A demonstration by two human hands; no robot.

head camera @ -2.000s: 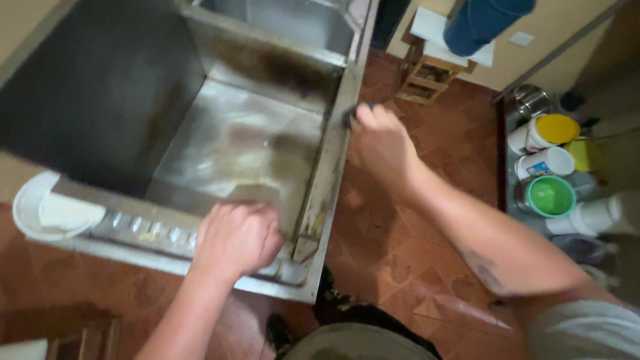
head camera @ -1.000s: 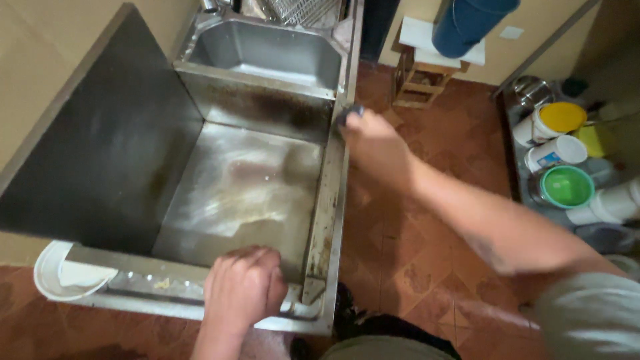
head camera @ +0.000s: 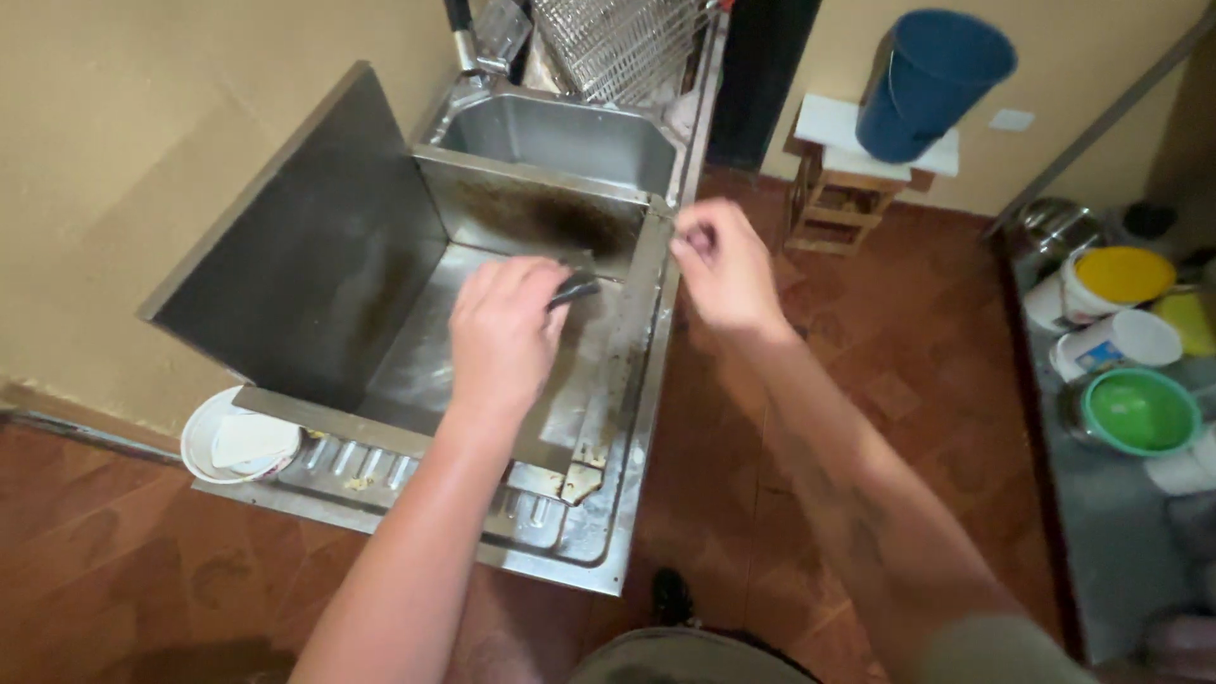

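Note:
A large metal box-like basin (head camera: 546,204) with a tall side panel and brown stains rests on a stainless steel sink's drainboard (head camera: 608,556). My left hand (head camera: 503,328) is over its interior, holding a small dark object (head camera: 575,288), perhaps a scrubbing pad. My right hand (head camera: 724,261) is curled by the basin's far right corner, above the counter edge; whether its fingers hold anything is unclear. Behind the box is the sink bowl (head camera: 560,142). A white plastic tub (head camera: 199,442) with a pale item inside is at the drainboard's near left corner.
Wire racks (head camera: 617,43) and a faucet (head camera: 465,47) are beyond the sink bowl. A blue bucket (head camera: 936,85) sits on a white-topped wooden stand (head camera: 836,204). At right, a low metal shelf (head camera: 1092,560) carries several tubs and a green bowl (head camera: 1140,410). Tiled floor lies between.
My left hand has moved from the box's near rim to above its interior, with a dark object now in it. A dark object was at my right hand earlier. The view has shifted.

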